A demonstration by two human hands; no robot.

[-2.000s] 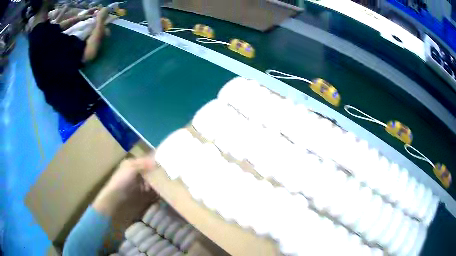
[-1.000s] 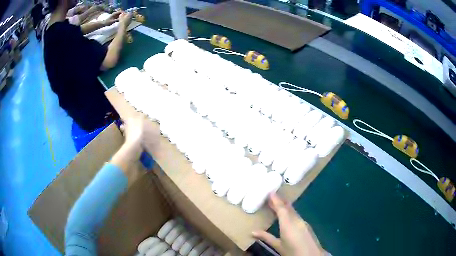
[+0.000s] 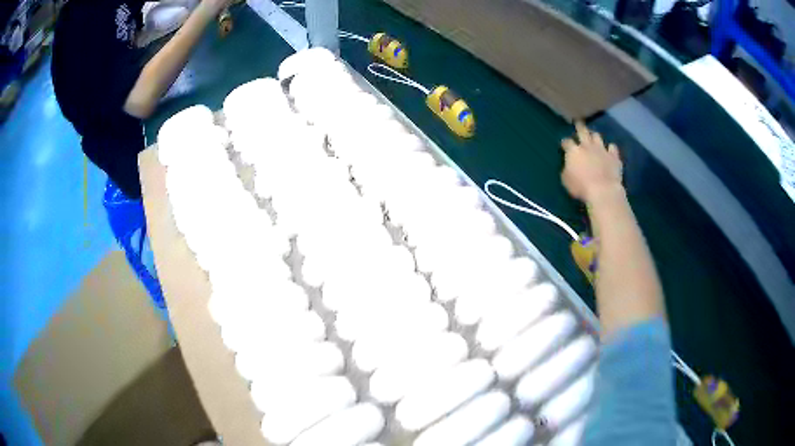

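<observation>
White glossy plastic shells stand in close lengthwise rows on a brown cardboard sheet on the green worktop. My right hand is stretched over the conveyor at the right, palm down, fingers apart and holding nothing. Its fingertips are at the near edge of a second, bare cardboard sheet; whether they touch it, I cannot tell. My left hand is not in view.
An open carton is at the lower left, its inside mostly hidden. Yellow components with white wire loops lie along the conveyor. A grey post stands beyond the rows. A person in black is at the upper left.
My right hand has left the near corner of the loaded sheet and reached across the conveyor. My left hand has gone out of view. The loaded sheet appears larger and nearer.
</observation>
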